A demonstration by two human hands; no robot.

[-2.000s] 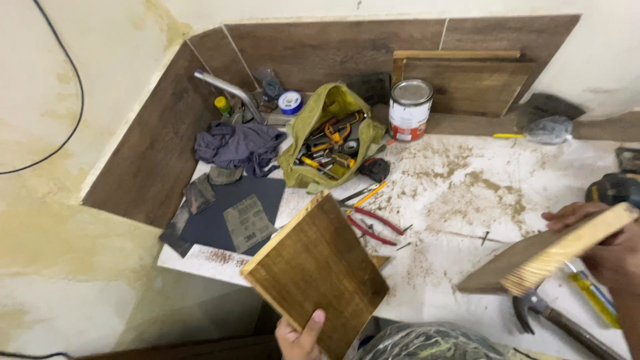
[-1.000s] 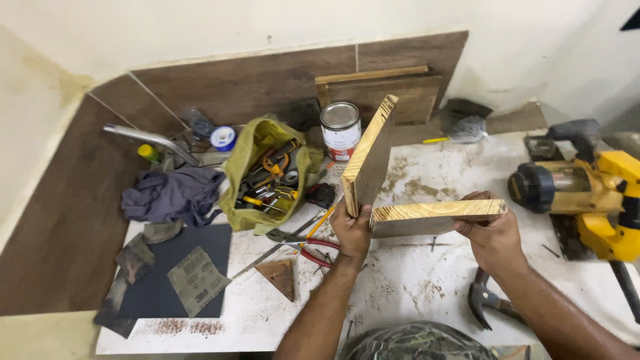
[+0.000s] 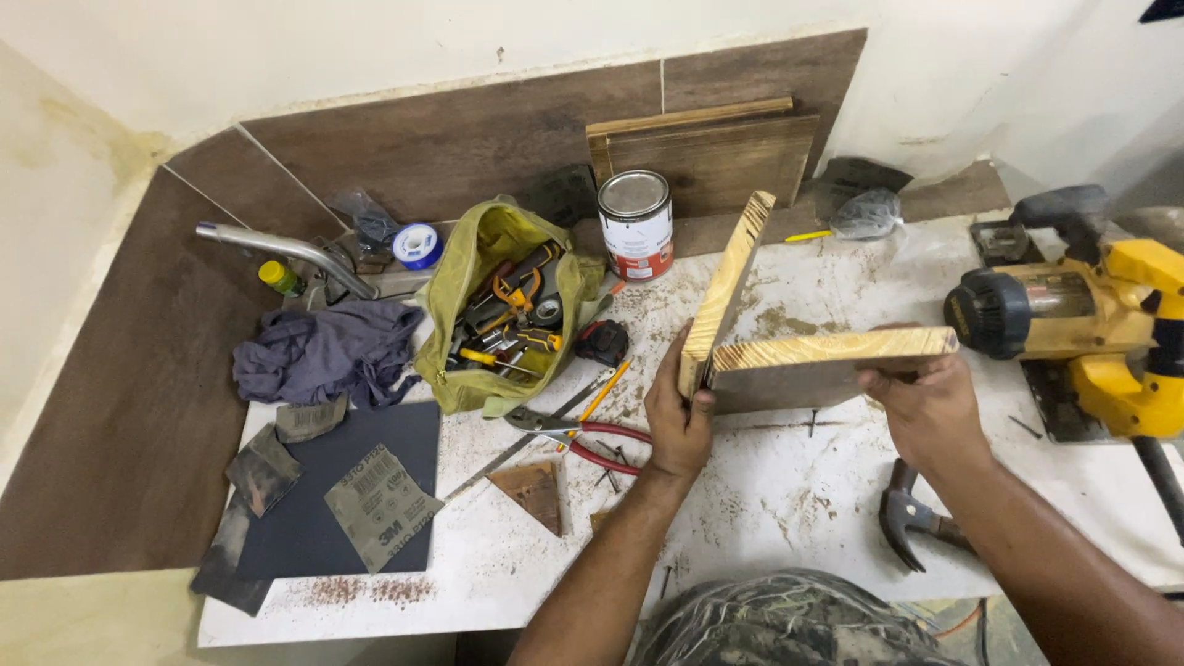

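Note:
My left hand (image 3: 680,416) grips the lower end of a wooden board (image 3: 726,291) that stands tilted, its pale cut edge facing up. A second wooden board (image 3: 832,350) lies crosswise, its left end at the lower part of the first, forming a corner; whether they touch all along is hard to tell. My right hand (image 3: 925,398) holds this second board near its right end. Below my right hand a claw hammer (image 3: 911,518) rests on the white table. Pliers with red handles (image 3: 601,444) lie left of my left hand, beside a pencil (image 3: 606,398) and loose nails (image 3: 610,467).
An open green tool bag (image 3: 444,342), a tape measure (image 3: 601,342) and a paint can (image 3: 636,231) stand behind. Sandpaper (image 3: 384,509) and a cloth (image 3: 324,351) lie left. Yellow power tools (image 3: 1054,305) occupy the right. More boards (image 3: 712,157) lean on the back wall.
Two seconds ago the boards were apart, one in each hand. They have come together at a corner. The view has shifted between frames.

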